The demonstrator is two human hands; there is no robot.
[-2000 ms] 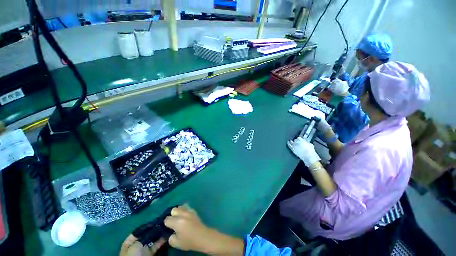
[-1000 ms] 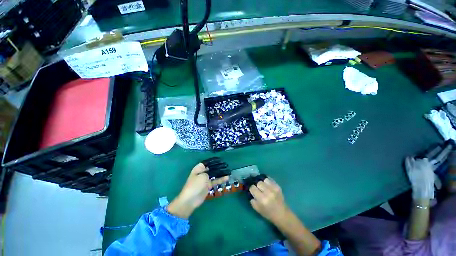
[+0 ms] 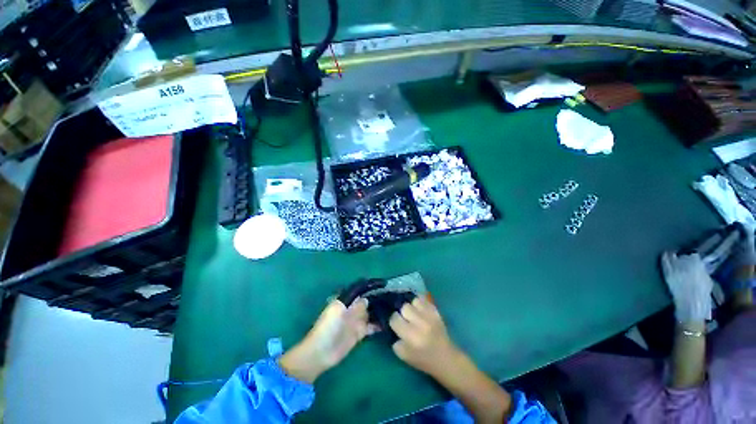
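Note:
My left hand (image 3: 336, 331) and my right hand (image 3: 421, 330) are close together over the mat, low in the middle of the view. Black coverings show at the fingertips of both hands. A grey-clear strip fixture (image 3: 408, 284) shows behind and between the fingers; both hands seem to hold it, but its front row is hidden. A dark power screwdriver (image 3: 373, 193) lies across the divided black parts tray (image 3: 424, 235). The tray holds small dark-and-silver parts (image 3: 377, 222) at left and a heap of white-silver pieces (image 3: 452, 195) at right.
A clear bag of small grey grains (image 3: 311, 224) and a white round dish (image 3: 259, 236) are left of the tray. Black crates (image 3: 178, 199) stand at left. Joined silver pieces (image 3: 582, 214) lie at right. A coworker's gloved hand (image 3: 688, 286) is at the right edge.
My hands have drawn together and my right hand has moved left. The fixture's orange edge and silver parts, visible one second ago, are now covered. The view earlier swung left from the coworkers.

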